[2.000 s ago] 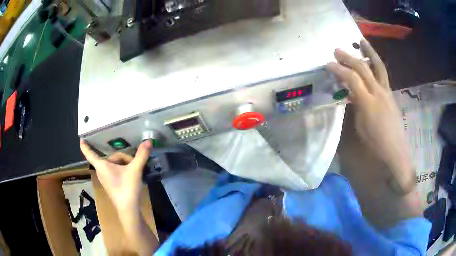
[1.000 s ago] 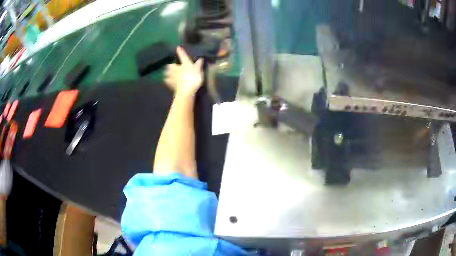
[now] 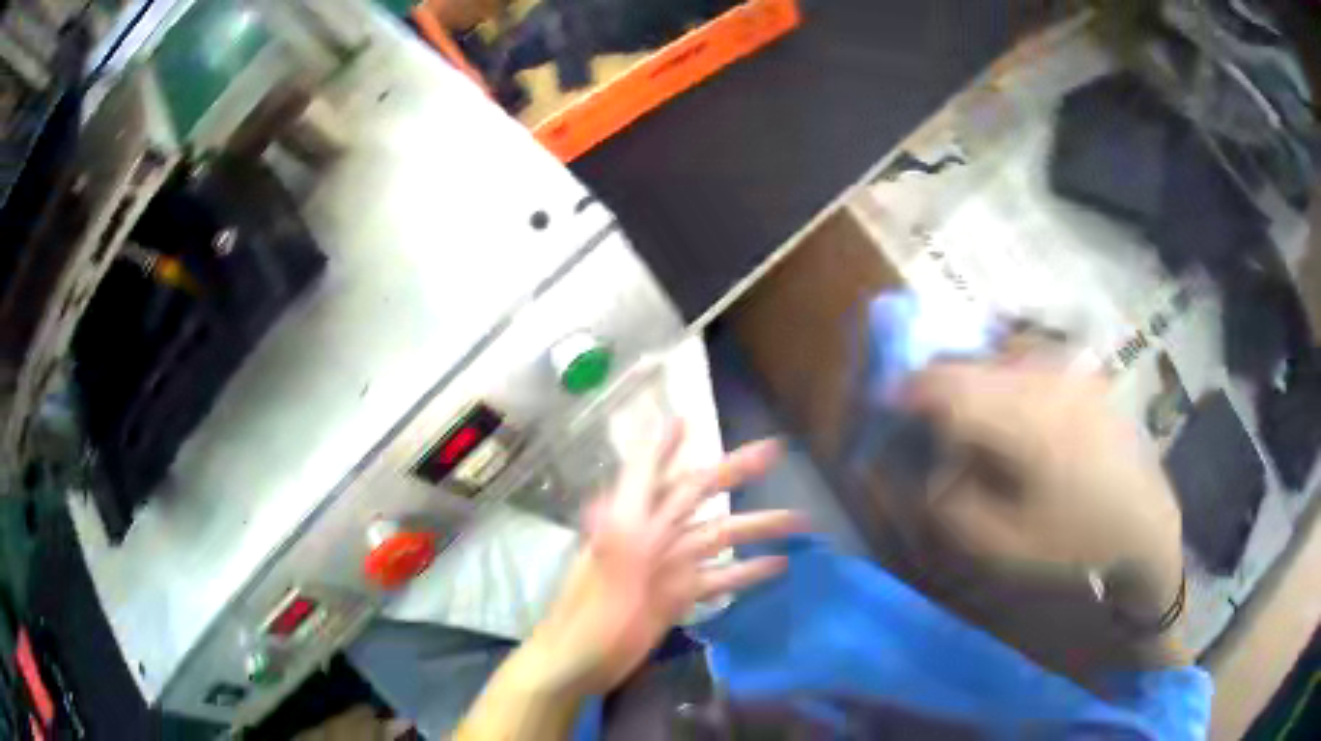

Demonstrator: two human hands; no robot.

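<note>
My left hand (image 3: 652, 557) is open with fingers spread, just in front of the machine's front panel, right of the red mushroom button (image 3: 399, 555). It holds nothing. My right hand (image 3: 1036, 485) is blurred, over the carton on the right. Its fingers are curled around a dark part (image 3: 906, 442) with a bluish-white sheen near it; blur hides its shape. Black housings (image 3: 1217, 478) lie on the printed sheet (image 3: 1000, 282) beyond that hand. The silver-white machine (image 3: 420, 275) stands at the left with its black fixture (image 3: 196, 340).
A green start button (image 3: 583, 363) and a red-digit display (image 3: 461, 442) sit on the front panel. An orange tray (image 3: 674, 73) with black parts stands behind the machine's right end. A brown carton wall (image 3: 819, 311) is beside the black bench edge. A clear sheet hangs below the panel.
The view has swung from the machine's left side to its right. My left hand has left the dark parts on the green mat and is now by the front panel. My right hand has come into view.
</note>
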